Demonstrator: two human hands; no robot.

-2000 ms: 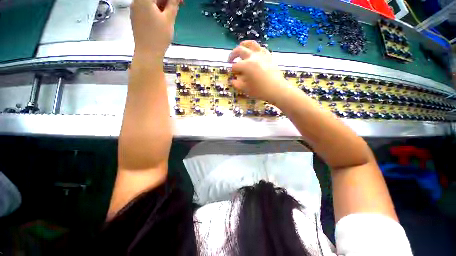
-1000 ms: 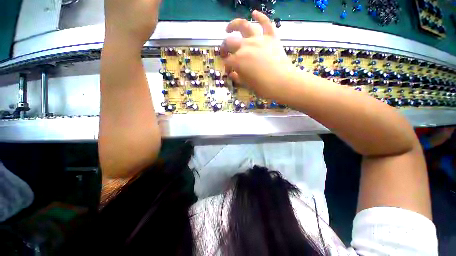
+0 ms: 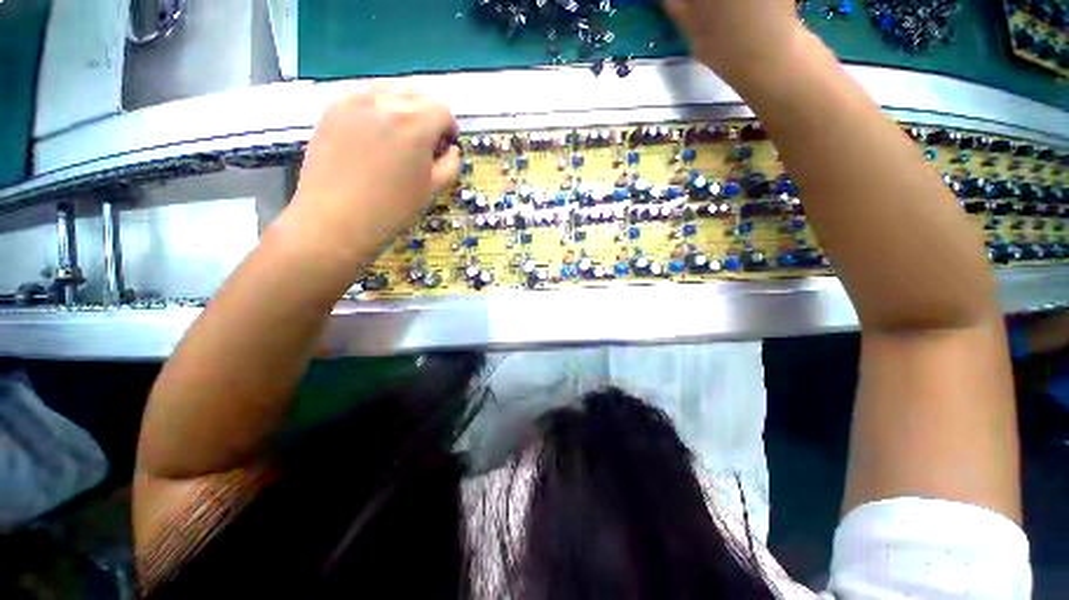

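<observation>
Tan-yellow circuit board panels [image 3: 551,244] lie in a row between the silvery conveyor rails, dotted with dark, blue and pale-topped parts. My left hand [image 3: 381,158] is over the left end of the row, its fingers curled down at the far rail; whether it holds a part is hidden. My right hand [image 3: 739,29] reaches past the far rail over the green shelf, its fingertips cut off by the top edge. Black components with pale leads [image 3: 563,18] lie in a heap left of it. Smaller dark components [image 3: 914,21] lie to its right.
The near rail [image 3: 656,314] runs across the front, the far rail [image 3: 563,96] behind. Cross shafts [image 3: 110,252] show at the left part of the line. A separate populated board [image 3: 1041,33] lies on the green shelf at far right. Long dark hair hangs at the bottom middle.
My left hand has come down from the shelf side to the boards' left end. My right hand has moved from the boards up and right over the shelf. The view has shifted.
</observation>
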